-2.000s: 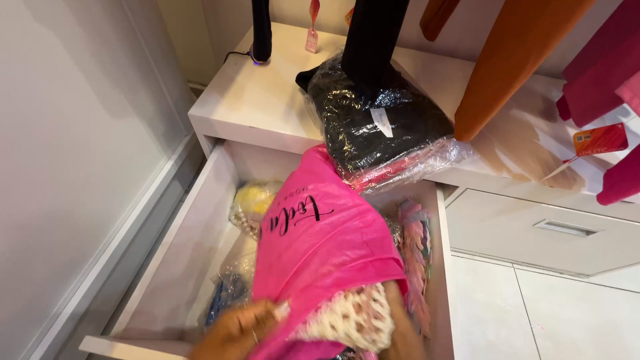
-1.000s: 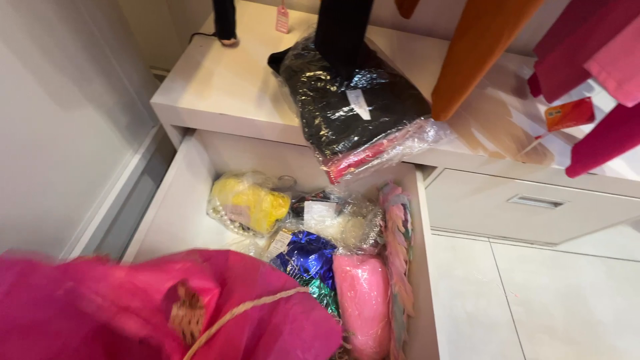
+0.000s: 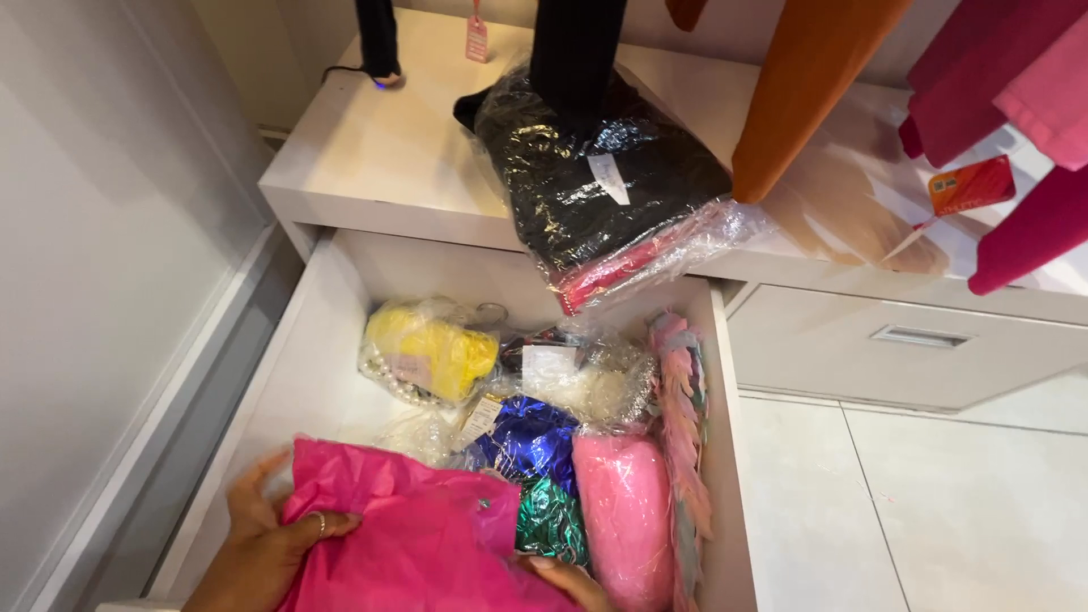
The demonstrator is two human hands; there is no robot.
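A bright pink bag (image 3: pixel 416 527) spans the near part of an open white drawer (image 3: pixel 246 425). My left hand (image 3: pixel 272 535), with a ring on it, grips the bag's left edge, thumb on top. At the bag's lower right my right hand (image 3: pixel 565 582) holds it, mostly hidden. Beyond the bag lie a yellow item in clear plastic (image 3: pixel 446 348) with pearl-like beads, a clear-wrapped item with a white label (image 3: pixel 548 367), a shiny blue item (image 3: pixel 531 433), a shiny green item (image 3: pixel 548 514) and a pink wrapped roll (image 3: pixel 625 518). A pink and grey ruffled item (image 3: pixel 682 425) runs along the drawer's right wall.
Black garments in clear plastic (image 3: pixel 612 170) lie on the white cabinet top (image 3: pixel 408 136), overhanging the drawer. Black, orange (image 3: pixel 807 85) and pink garments (image 3: pixel 1033 229) hang above, some with tags. A closed drawer (image 3: pixel 901 348) is at the right, a grey-white panel (image 3: pixel 110 212) at the left.
The pink bag, lettered side up over the drawer two seconds ago, swung to the near left and is now lower centre with no lettering showing. The white openwork item seen under it earlier is out of sight.
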